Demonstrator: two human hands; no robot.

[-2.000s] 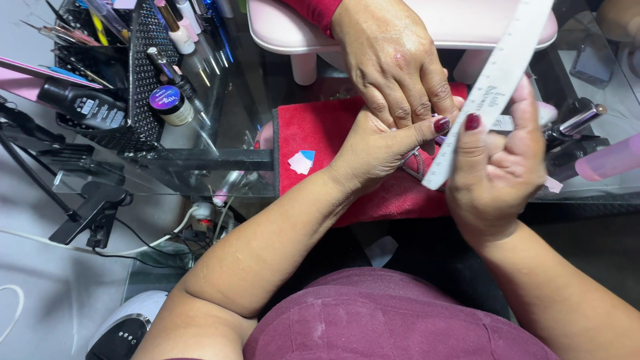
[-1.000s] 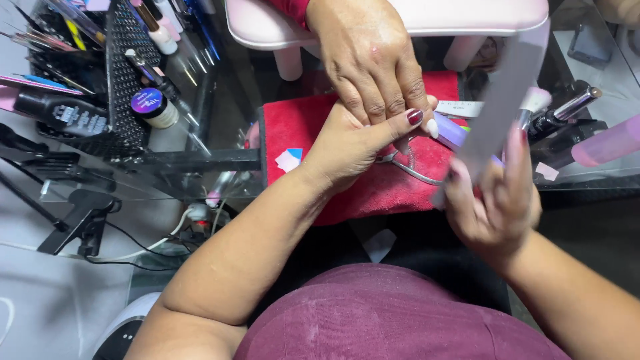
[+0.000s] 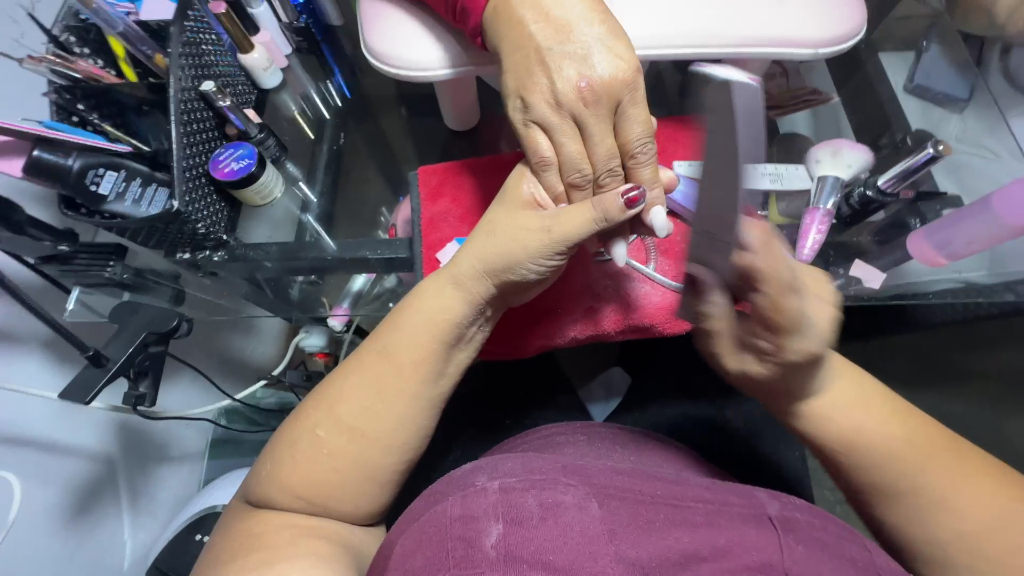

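Observation:
My left hand (image 3: 532, 232) holds the fingers of another person's hand (image 3: 580, 104), its thumb with dark red polish lying across them. Two of that hand's fingertips bear long whitish nails (image 3: 659, 222). Blurred by motion, my right hand (image 3: 764, 308) grips a grey nail file (image 3: 714, 176) that stands roughly upright, just right of those nails; they look apart from it. Beneath the hands lies a red towel (image 3: 584, 316). A silvery cord (image 3: 654, 276) loops on the towel below the nails.
A white padded armrest (image 3: 672, 28) spans the back. Left are a black mesh organizer (image 3: 204, 120), a jar (image 3: 246, 174) and a black bottle (image 3: 100, 176). Right are a pink-handled brush (image 3: 828, 192), a white file with ruler marks (image 3: 780, 177), and a pink tube (image 3: 968, 224) on the glass table (image 3: 952, 288).
The file in my right hand has swung away from the other person's fingers, where it crossed close by two seconds ago. My left hand keeps its hold. The view has shifted slightly.

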